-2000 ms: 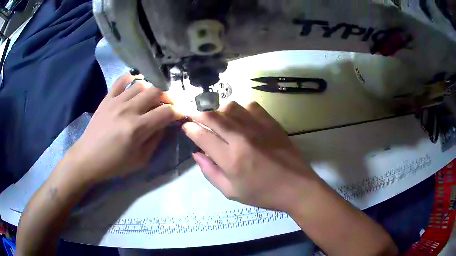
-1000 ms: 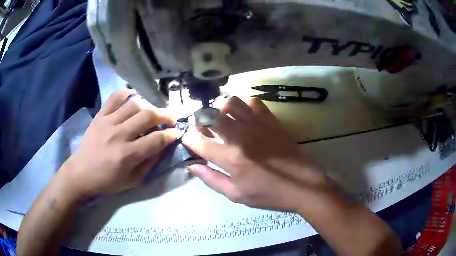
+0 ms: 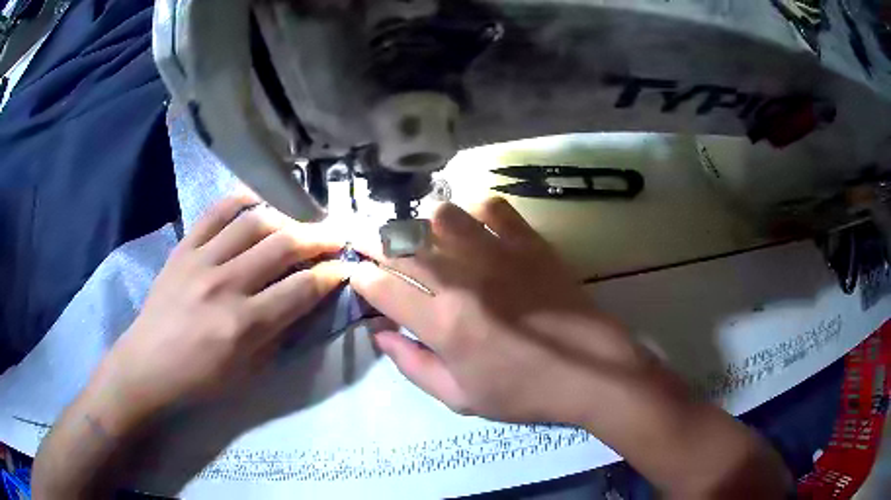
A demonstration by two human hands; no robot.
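Observation:
Navy fabric [image 3: 78, 166] lies bunched at the left. Light blue-grey fabric [image 3: 122, 283] lies beside it and runs under my left hand. My left hand [image 3: 220, 298] and my right hand [image 3: 488, 317] meet just in front of the needle area, fingertips pinching a small folded edge [image 3: 349, 256] of the cloth. The presser foot area is washed out by bright light. A silvery knob [image 3: 405, 237] sits just above my right fingers. The cloth under my palms is mostly hidden.
The pale sewing machine [image 3: 547, 78] spans the top. Black thread snips [image 3: 567, 182] lie right of the needle on the yellowish bed. A printed scale [image 3: 391, 455] runs along the table's front edge. A red basket [image 3: 860, 420] is at the right, something blue [image 3: 15, 482] at lower left.
Both hands stay at the needle. The small fold between the fingertips showed more a second ago and is now more covered. The view has shifted slightly, with the machine lower than at first.

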